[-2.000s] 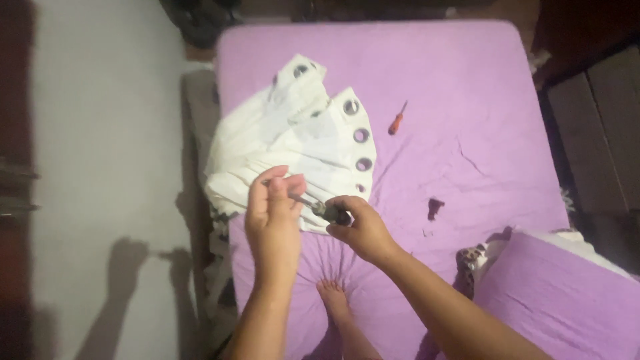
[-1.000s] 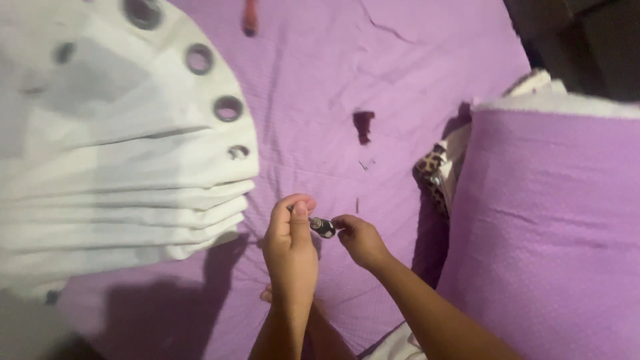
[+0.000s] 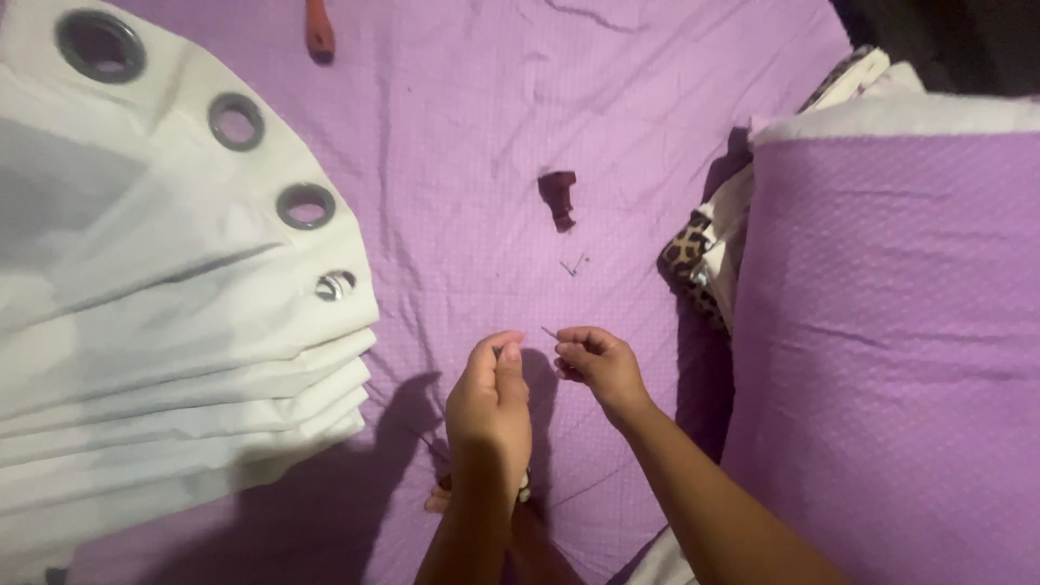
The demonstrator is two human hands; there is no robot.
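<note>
My left hand (image 3: pixel 494 386) is closed around something small and dark, of which only a bit shows between thumb and forefinger. A short gap to its right, my right hand (image 3: pixel 597 361) pinches a thin pointed piece, perhaps a screw or nail (image 3: pixel 549 331), its tip toward the left hand. Beyond the hands, a few thin metal pieces (image 3: pixel 574 266) lie on the purple bed sheet (image 3: pixel 463 203). Farther up lies a dark red bracket-like part (image 3: pixel 559 200). A red handle (image 3: pixel 319 31), its other end cut off by the top edge, rests at upper left.
A pleated white curtain with metal grommets (image 3: pixel 305 206) covers the left side. At right stands a purple-covered cushion or folded bedding (image 3: pixel 886 325), with a leopard-print cloth (image 3: pixel 686 244) beside it. A bare foot (image 3: pixel 439 496) shows partly behind my left forearm.
The small dark tool-like object that showed between both hands is now mostly hidden in my left hand. My right hand has drawn apart from it, holding a thin piece. The view has moved closer to the bed.
</note>
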